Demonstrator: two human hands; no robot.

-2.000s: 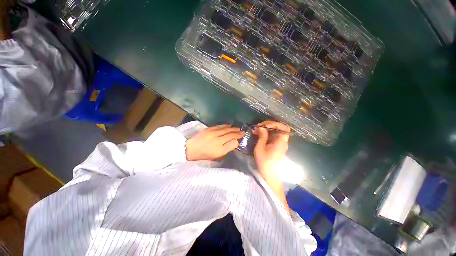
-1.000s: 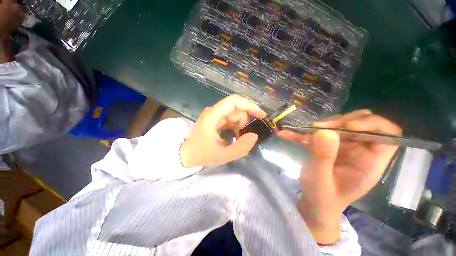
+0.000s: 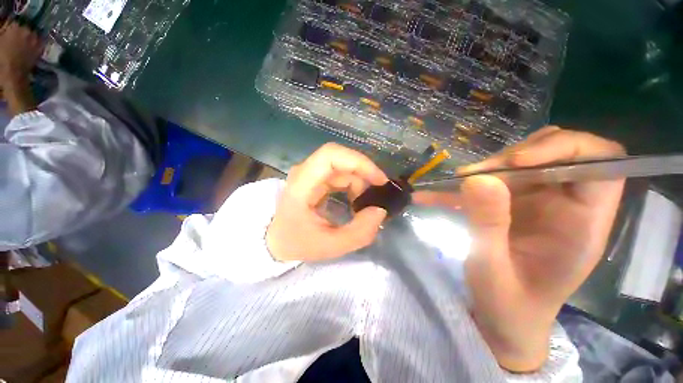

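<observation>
My left hand holds a small dark display module between thumb and fingers. An orange-gold flex cable sticks out of the module towards the upper right. My right hand holds a long slim silver metal tool, pencil-like. The tool's narrow tip lies at the module's right edge, near the root of the cable; whether they touch is hard to tell. A clear blister tray with dark modules and orange tails lies on the green bench beyond my hands.
A labelled clear tray lies at the upper left. A person in a pale smock sits at the left, by a blue item. A white rectangular item lies on the bench at the right. Cardboard boxes stand at the lower left.
Since the earliest frame, my right hand has moved up and right, raising the tool, and the module's orange cable has come into view. Since one second ago, the hands have shifted only slightly.
</observation>
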